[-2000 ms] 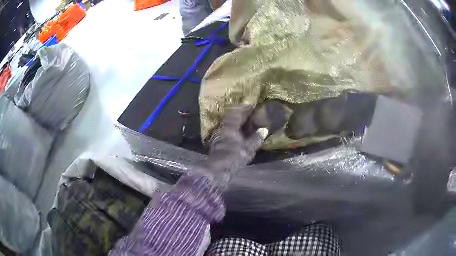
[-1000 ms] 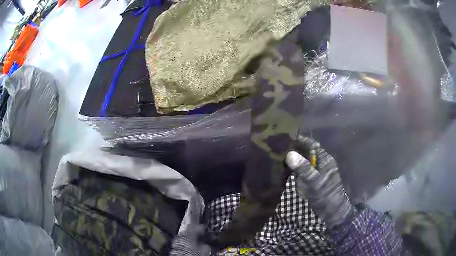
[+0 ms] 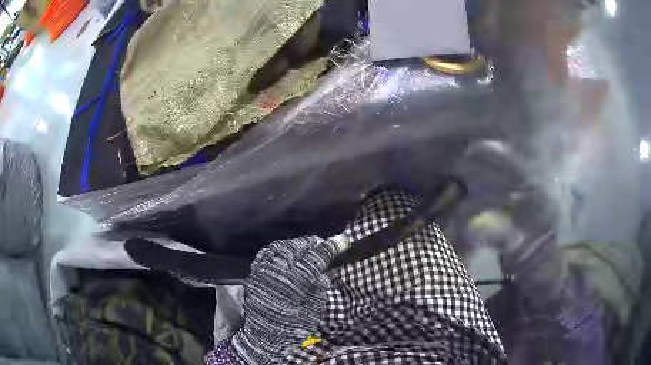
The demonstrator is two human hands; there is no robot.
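Observation:
A long narrow strip [image 3: 187, 264] lies across my lap, its plain black side showing at the left end; its right part is dark and blurred. My left hand [image 3: 289, 289], in a grey-black knit glove, is closed around the strip's middle. My right hand [image 3: 517, 199] is a strong blur to the right of the strip's right end. Whether it touches or holds anything cannot be told. The black-white gingham apron [image 3: 428, 285] covers my lap under the strip.
An open white sack [image 3: 86, 255] packed with camouflage pieces [image 3: 135, 310] stands at lower left. Ahead is a film-wrapped dark stack [image 3: 285, 171] bearing a burlap-like cover [image 3: 193, 78], a grey card [image 3: 420, 28] and a yellow-brown ring [image 3: 457, 65].
The strip has swung from upright to roughly crosswise, showing its black side. My left hand has come into view gripping it. My right hand has moved right. The view has shifted right.

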